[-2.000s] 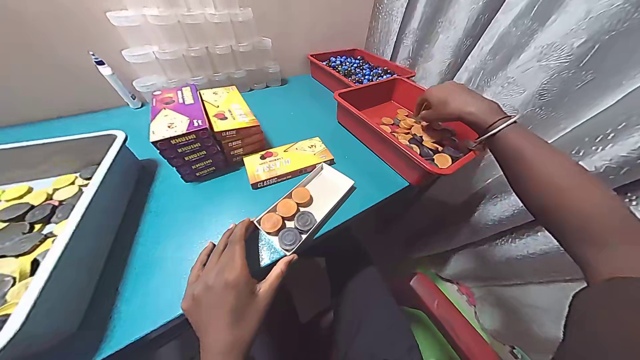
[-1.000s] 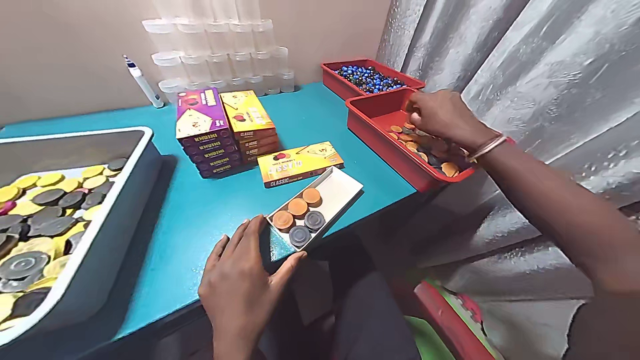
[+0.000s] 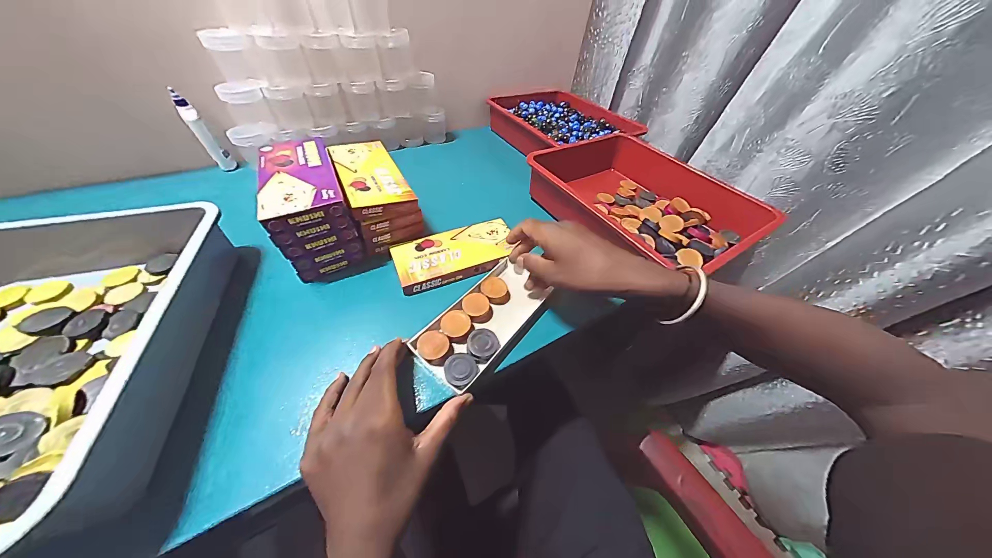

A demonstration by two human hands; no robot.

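Note:
A narrow white cardboard tray (image 3: 518, 308) lies slanted at the table's front edge. Inside it, along one side, runs a row of several orange carrom coins (image 3: 456, 325), with two black carrom coins (image 3: 462, 370) beside them at the near end. My left hand (image 3: 372, 446) grips that near end between thumb and fingers. Over the far end, my right hand (image 3: 570, 256) has its fingers bent down into the tray; whether a coin is under them is hidden. A yellow carrom coin box (image 3: 449, 256) lies just behind the tray. The red bin (image 3: 659, 167) at right holds loose orange, black and a few reddish coins.
Purple boxes (image 3: 298, 182) and yellow boxes (image 3: 372, 178) are stacked behind. A grey tub (image 3: 178, 287) of yellow and black coins stands left. At the back are a marker (image 3: 203, 132), clear plastic containers (image 3: 325, 85) and a red bin of blue and dark beads (image 3: 562, 116).
My right hand has moved from the red bin to the far end of the white tray. The row in the tray has one more orange coin. My left hand stays at the near end.

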